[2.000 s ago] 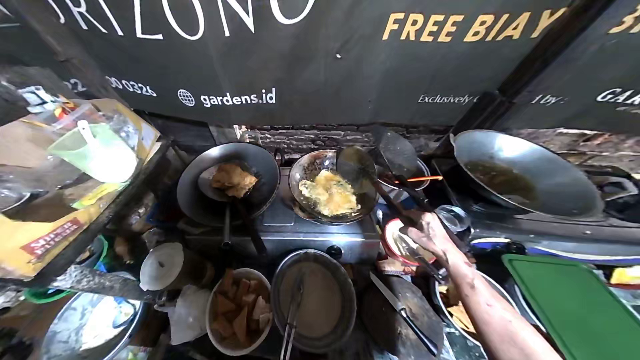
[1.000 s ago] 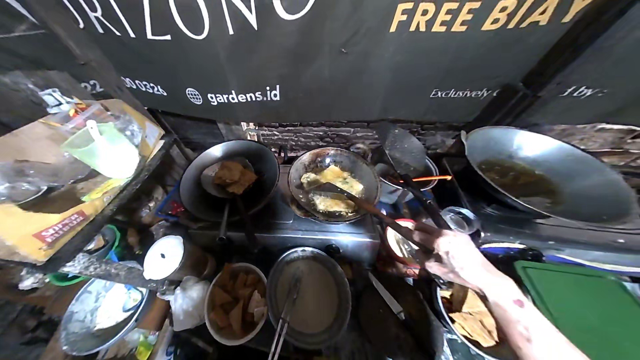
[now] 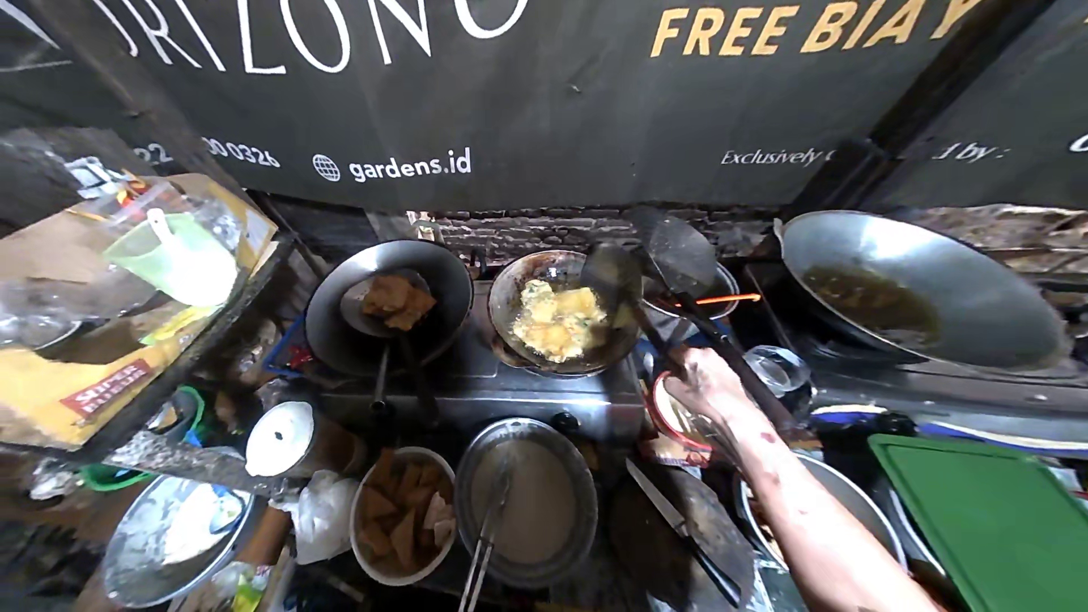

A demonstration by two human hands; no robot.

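Note:
My right hand [image 3: 701, 381] grips the handle of a dark metal spatula [image 3: 614, 276]. Its wide blade is raised at the right side of a wok of hot oil [image 3: 503, 319], where battered pieces [image 3: 558, 319] fry in a pale yellow cluster. A second long-handled tool, a skimmer [image 3: 676, 251], rests over a pot just right of that wok, its handle passing close to my hand. In the left wok [image 3: 319, 314], browned fried pieces [image 3: 397, 302] lie on a round skimmer. My left hand is out of the frame.
In front of the stove stand a bucket of cut brown pieces [image 3: 361, 544], a pot of pale batter [image 3: 531, 501] with tongs, and a knife [image 3: 671, 510] on a round board. A large wok [image 3: 918, 280] and a green board [image 3: 977, 510] are at right, a cardboard-lined shelf [image 3: 110, 374] at left.
One second ago the spatula reached into the frying pieces; now its blade is at the wok's right side. The pieces, which lay in separate parts, now sit closer together.

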